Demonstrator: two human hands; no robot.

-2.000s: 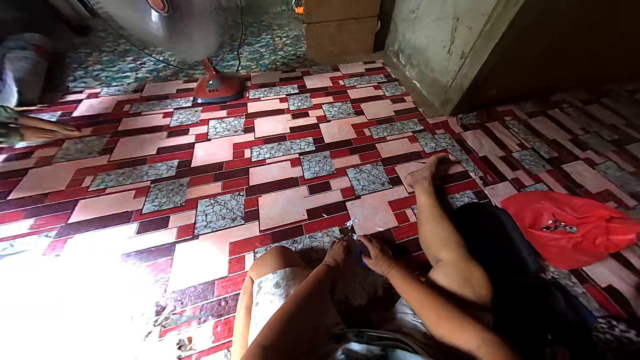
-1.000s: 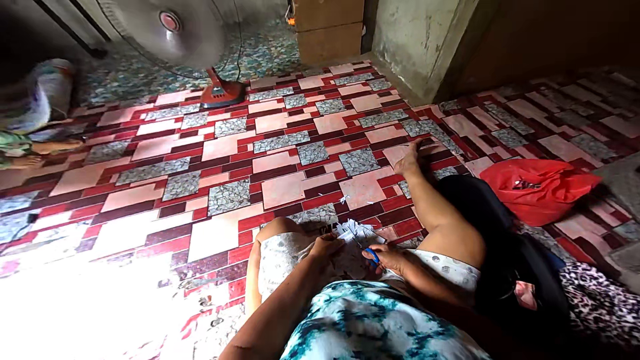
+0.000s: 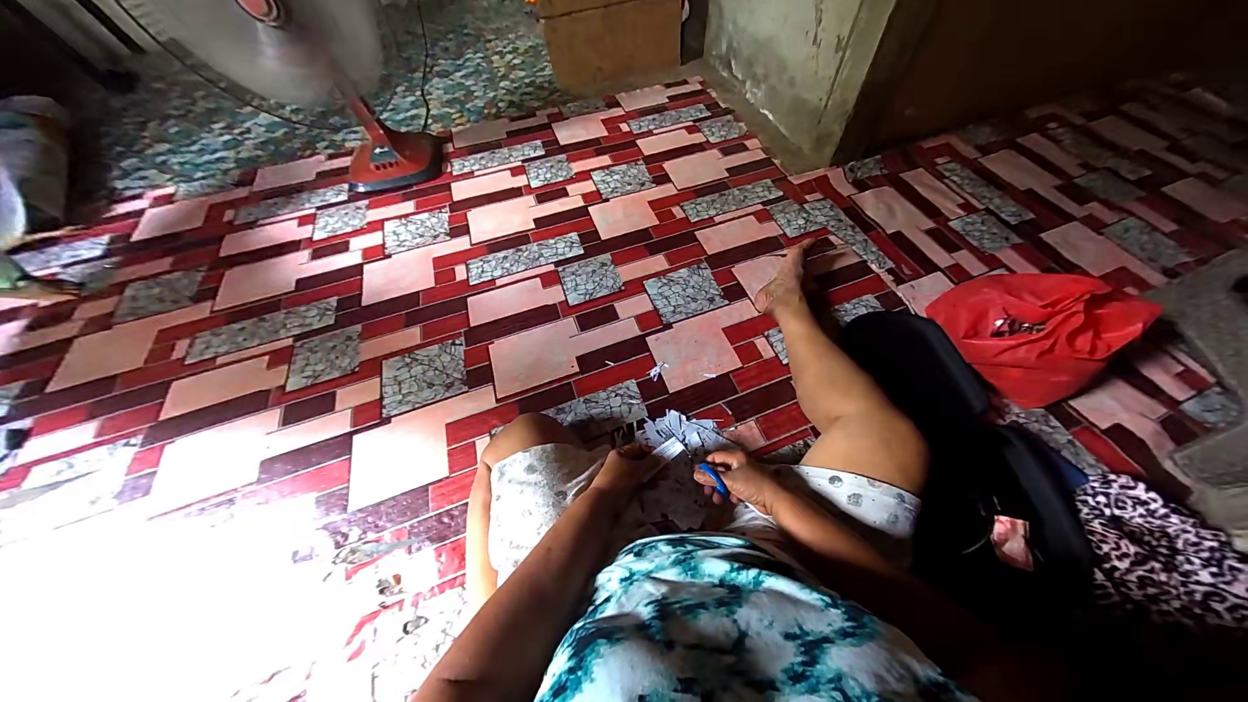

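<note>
Between my bent legs, my left hand [image 3: 629,468] holds a small white strip of paper [image 3: 671,448]. Just to its right, my right hand [image 3: 736,478] grips blue-handled scissors [image 3: 714,480], whose blades point toward the strip and are hard to make out. A heap of cut white paper pieces [image 3: 682,429] lies on the floor just beyond both hands. A few loose scraps [image 3: 657,371] are scattered farther forward on the patterned floor covering.
A red standing fan [image 3: 395,161] is at the upper left, near a cardboard box [image 3: 612,44]. On my right lie a red plastic bag [image 3: 1043,336], a black padded object [image 3: 912,366] and a leopard-print cloth [image 3: 1160,546]. Part of another person [image 3: 34,283] shows at the left edge.
The white strip and the blue scissor handle show more clearly between my hands than two seconds ago. The view has shifted slightly.
</note>
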